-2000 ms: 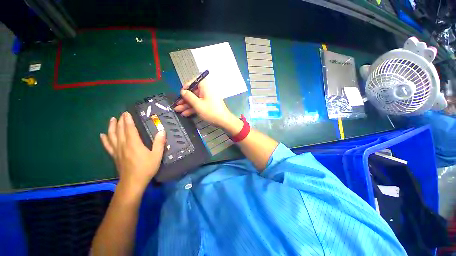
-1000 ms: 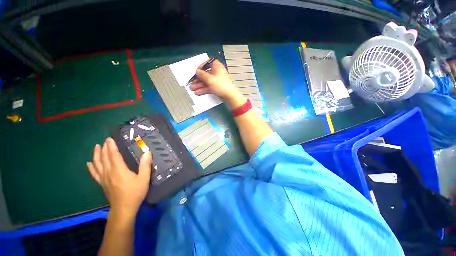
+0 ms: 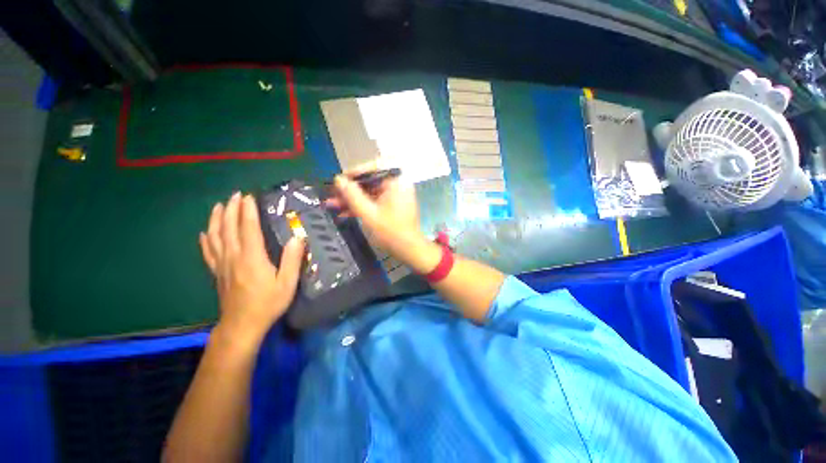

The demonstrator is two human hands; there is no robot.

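A black plastic housing [image 3: 331, 244] with slanted slots and small white and orange spots lies on a dark foam pad [image 3: 340, 306] at the bench's front edge. My left hand [image 3: 244, 262] lies flat at the housing's left side, with the thumb on its edge. My right hand [image 3: 385, 212] is at the housing's upper right and holds a slim black pen-like tool [image 3: 379, 175]. The tool's tip and any piece at it cannot be made out. A short strip sheet [image 3: 393, 266] is partly hidden under my right hand and wrist.
A two-tone sheet [image 3: 408, 131] and a long strip sheet [image 3: 476, 136] lie behind. A bagged grey item [image 3: 623, 154] and a white fan [image 3: 729, 154] are at the right. A red tape outline [image 3: 210, 159] is upper left. Blue totes stand at lower left [image 3: 109, 342] and right [image 3: 786, 298].
My right hand has moved with the tool from the two-tone sheet back to the housing's upper right. My left hand stays at the housing. The camera view has shifted.
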